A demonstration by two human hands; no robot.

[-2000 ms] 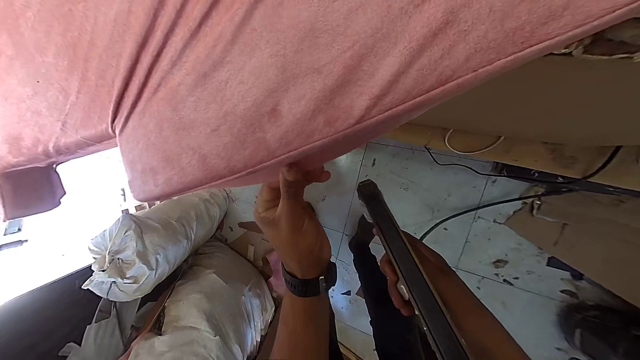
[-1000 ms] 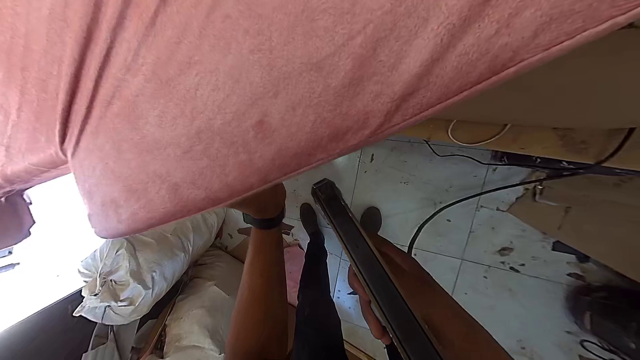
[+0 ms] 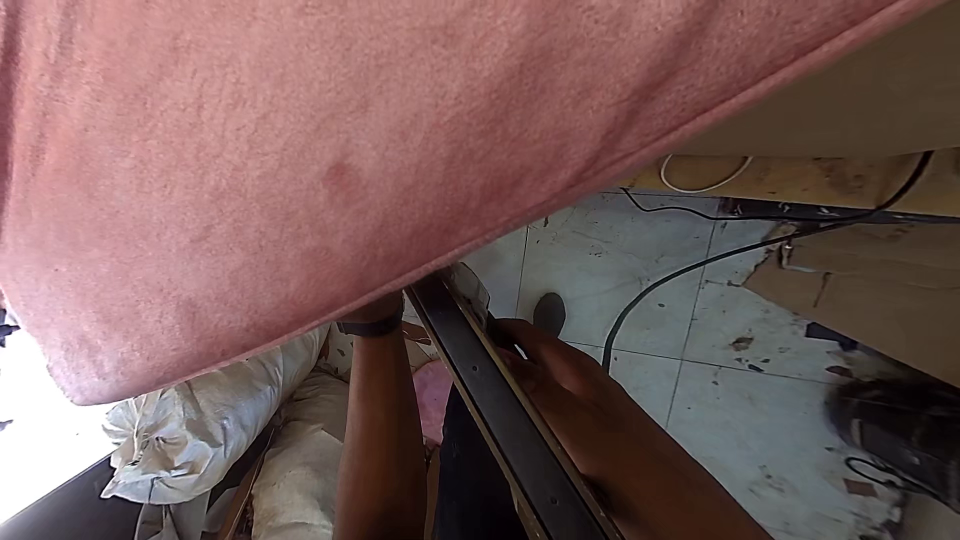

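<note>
Pink plush upholstery fabric [image 3: 337, 180] covers a large padded piece across the upper left, its seamed lower edge running diagonally. My left hand [image 3: 384, 306] reaches under that edge; its fingers are hidden and a dark watch band [image 3: 371, 327] shows at the wrist. My right hand [image 3: 529, 349] grips what looks like a staple gun [image 3: 495, 405] with a long, dark magazine. The tool's front end meets the fabric edge beside my left hand, and its tip is hidden beneath.
White stuffed sacks [image 3: 217, 412] lie at lower left. A black hose [image 3: 660, 281] curves over the stained tiled floor [image 3: 600, 247]. Cardboard [image 3: 862, 285] lies at right, above a blurred dark object [image 3: 900, 435]. A shoe [image 3: 550, 313] shows below the fabric.
The tool's front end has moved up to the fabric edge. My left hand, whose fingers showed at the edge earlier, has gone beneath it.
</note>
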